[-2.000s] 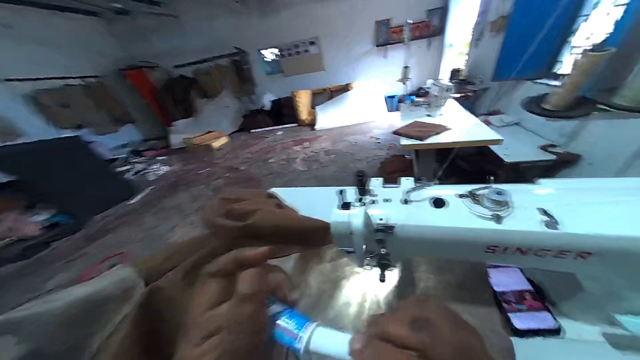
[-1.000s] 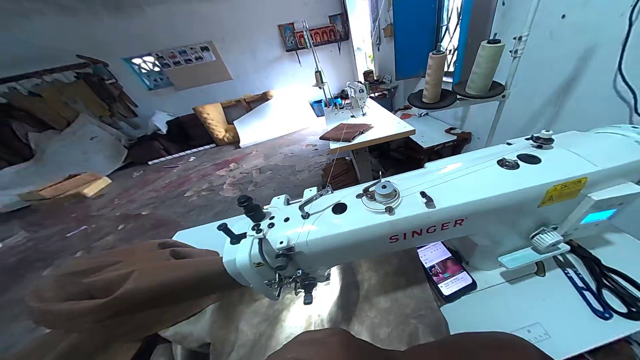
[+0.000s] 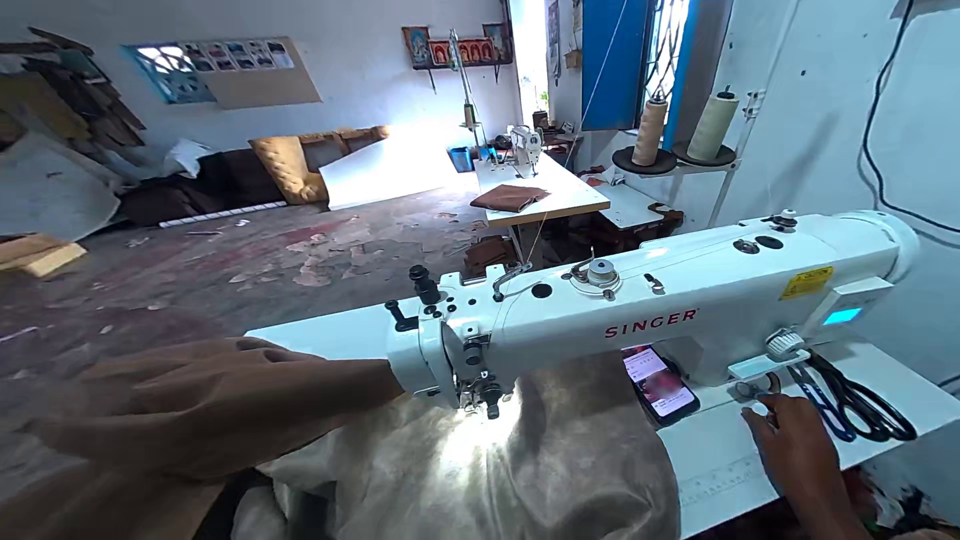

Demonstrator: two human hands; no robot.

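My right hand point(image 3: 795, 442) is over the right part of the white sewing table point(image 3: 720, 480), its fingertips at a small round metal item point(image 3: 750, 390) beside the scissors; whether they grip it is unclear. My left hand is out of view. The Singer sewing machine point(image 3: 645, 300) stands across the table, its lamp lighting brown leather-like material point(image 3: 487, 480) under the needle area. More brown material point(image 3: 225, 405) bunches left of the machine head. A phone point(image 3: 660, 386) with a lit screen lies by the machine's base. Blue-handled scissors point(image 3: 825, 409) and black-handled scissors point(image 3: 862, 405) lie beside my right hand.
Two thread cones point(image 3: 649, 133) point(image 3: 712, 127) stand on a rack behind the machine. A second sewing table point(image 3: 555, 191) holds another machine point(image 3: 523, 146) and folded brown material point(image 3: 510, 197). Upholstery pieces point(image 3: 289, 169) lie against the far wall. A cable point(image 3: 874, 142) hangs at the right.
Two seconds ago both hands were near the front of the machine, with a blue-and-white tube between them. Now my right hand is by the scissors, and my left hand and the tube are out of view.
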